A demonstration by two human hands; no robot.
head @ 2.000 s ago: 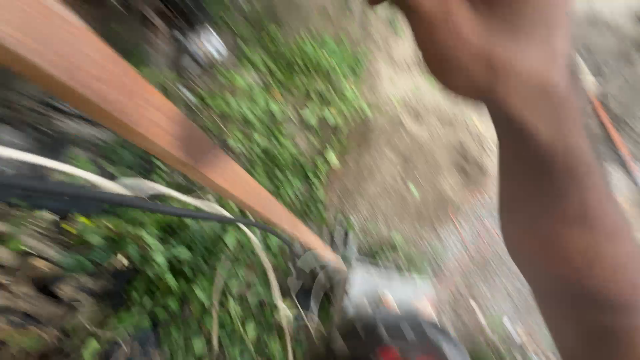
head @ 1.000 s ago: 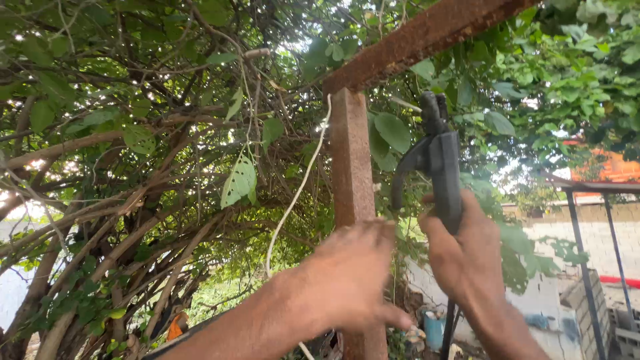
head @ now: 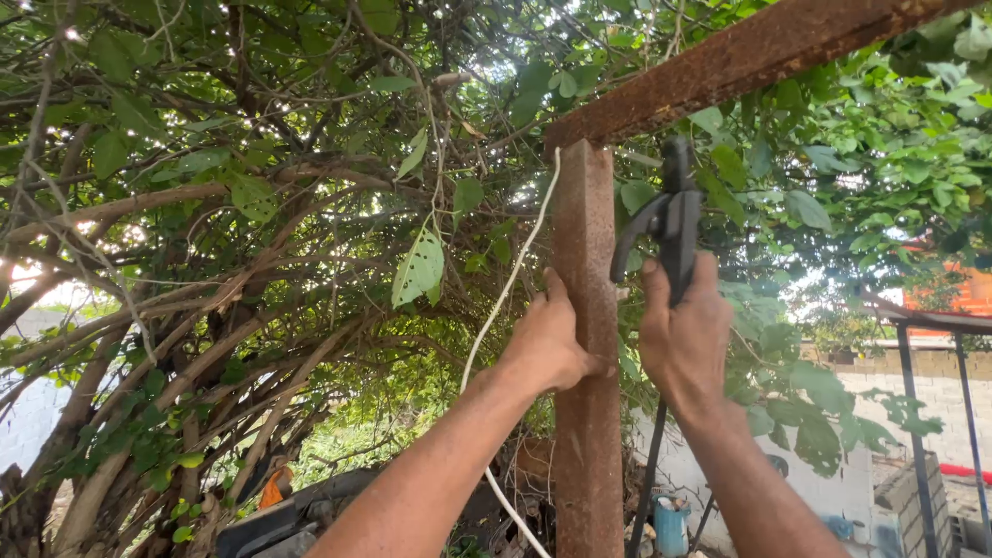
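My left hand grips a rusty square steel post around its near side, below the joint with a rusty steel beam that slants up to the right. To the right of the post, my right hand is closed around the handle of a black welding electrode holder, its jaws upward and its lever toward the post. A thin rod seems to reach from the jaws toward the joint, though it is faint. The holder's black cable hangs below my right hand. A white cord runs down left of the post.
Dense branches and leaves fill the left and the background. A blue bucket stands low behind the post. At the right are dark metal posts, stacked concrete blocks and a pale block wall.
The view has swung up from the ground since the first frame. Between the second frame and now, my left hand, blurred in front of the post before, has settled around it; my right hand still holds the electrode holder.
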